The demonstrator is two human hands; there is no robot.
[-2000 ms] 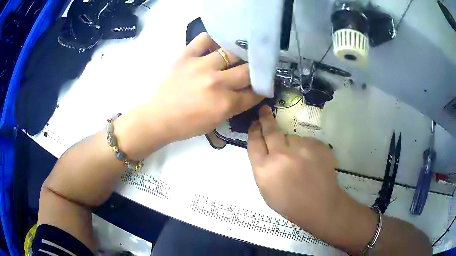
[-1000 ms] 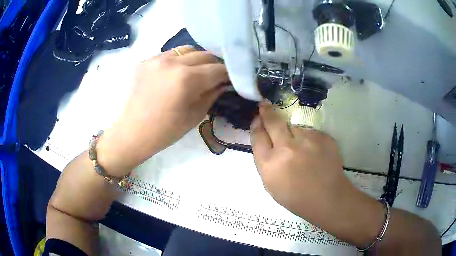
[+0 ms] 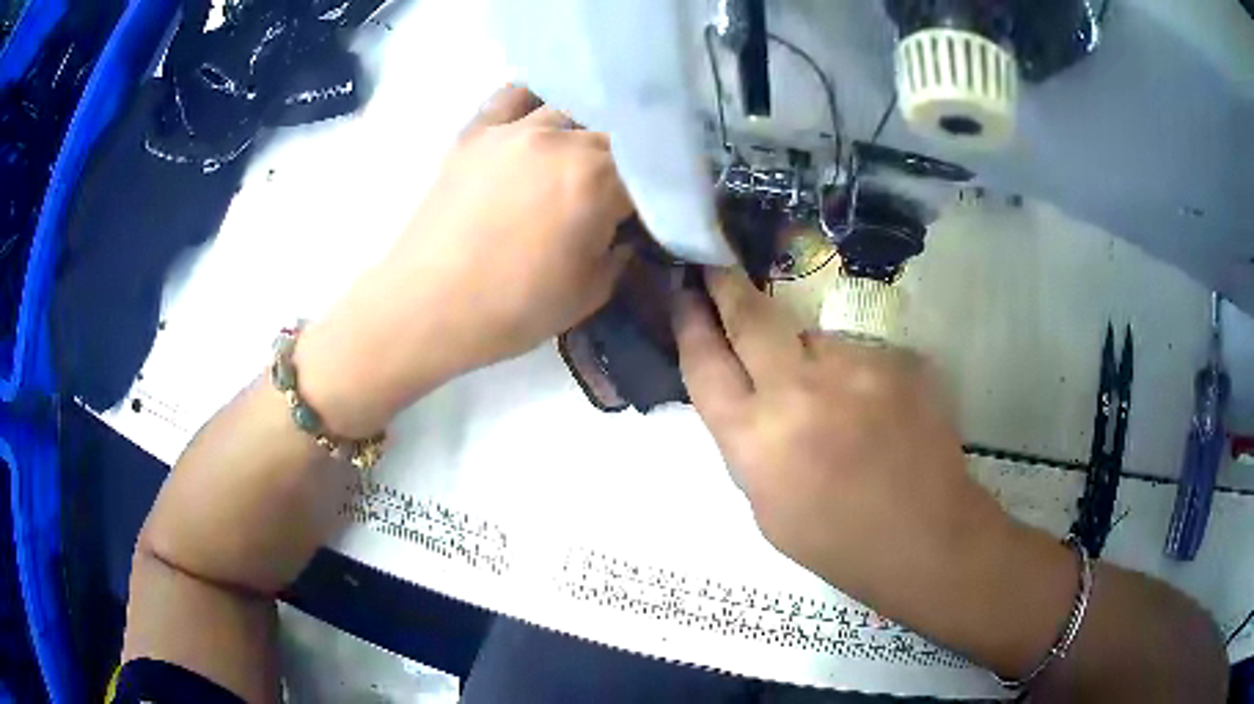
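Observation:
A black pouch piece (image 3: 626, 360) lies under both hands at the sewing machine (image 3: 626, 96), its rounded edge showing on the white table. My left hand (image 3: 516, 241) grips its left side, fingers curled and partly behind the machine head. My right hand (image 3: 839, 454) holds its right side with the fingertips, close beside the needle area. The presser foot and needle are mostly hidden by the head and fingers. A white ribbed knob (image 3: 862, 305) sits low, just right of the fingertips.
Another ribbed knob (image 3: 956, 85) is on the machine head. Black snips (image 3: 1107, 440) and a purple-handled screwdriver (image 3: 1199, 461) lie at the right. Black zipper-trimmed pieces (image 3: 255, 90) lie upper left, beside a blue bin rim (image 3: 52, 234). A printed ruler (image 3: 743, 605) runs along the front edge.
The black piece has turned; the open loop at its lower edge is now covered by dark fabric. My left fingers have moved in closer behind the head. Both hands keep hold.

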